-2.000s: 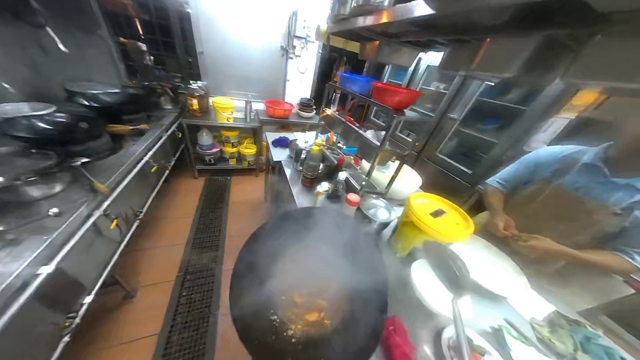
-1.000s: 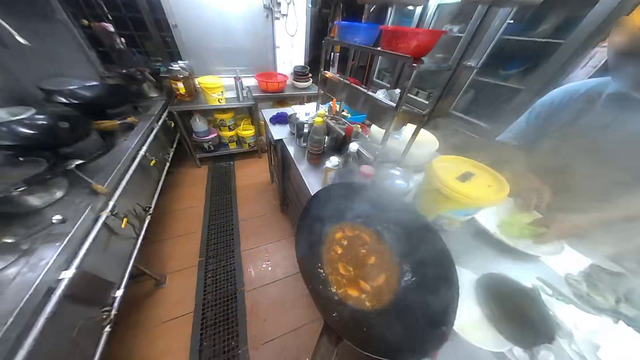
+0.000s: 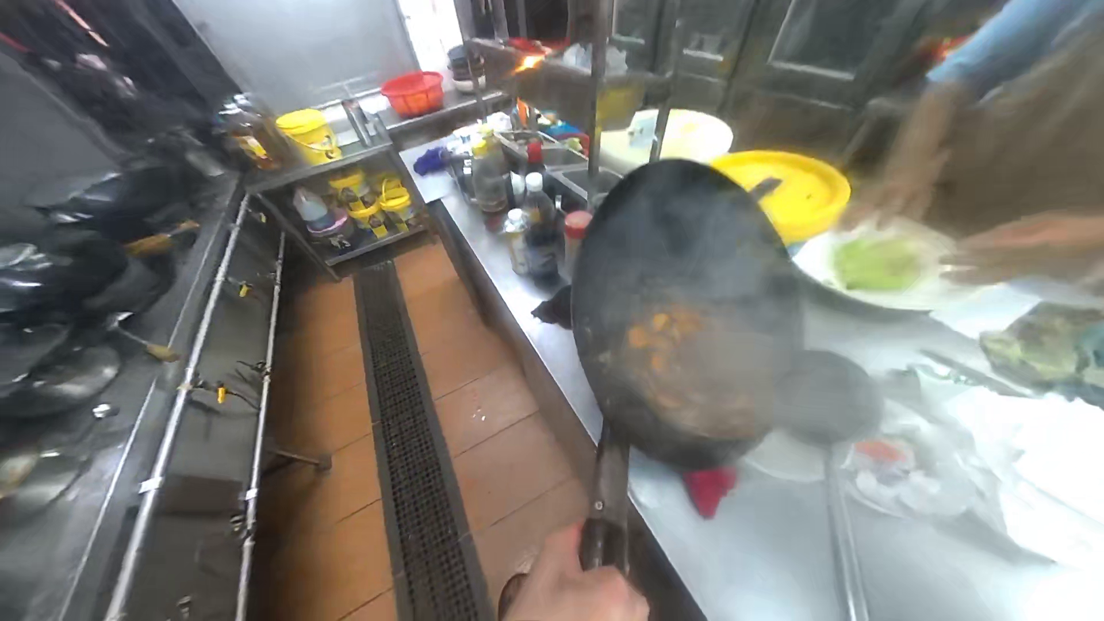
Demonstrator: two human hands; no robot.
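Note:
At the bottom centre, my left hand [image 3: 576, 578] is closed around the handle of a black wok [image 3: 681, 185], which tilts over the steel counter. Orange-brown pieces of food in sauce [image 3: 664, 341] lie low in the wok, partly veiled by steam. My right hand is out of view. A ladle [image 3: 828, 397] is just right of the wok, its long handle running out of the bottom edge; whether anything holds it is hidden. A small plate [image 3: 897, 470] with red and white food stands beside it. Red cloth [image 3: 710, 490] lies below the wok.
A co-worker's hands [image 3: 897, 185] are at a white plate of green food [image 3: 875, 263]. Bottles [image 3: 539, 224] and a yellow lidded tub [image 3: 789, 194] stand behind the wok. At left, a stove [image 3: 198, 285] with pans flanks a tiled floor with a drain grate [image 3: 405, 414].
The wok has tilted up steeply, and my left hand on its handle has come into view. The co-worker's hands are over the plate of green food. The view has turned downward.

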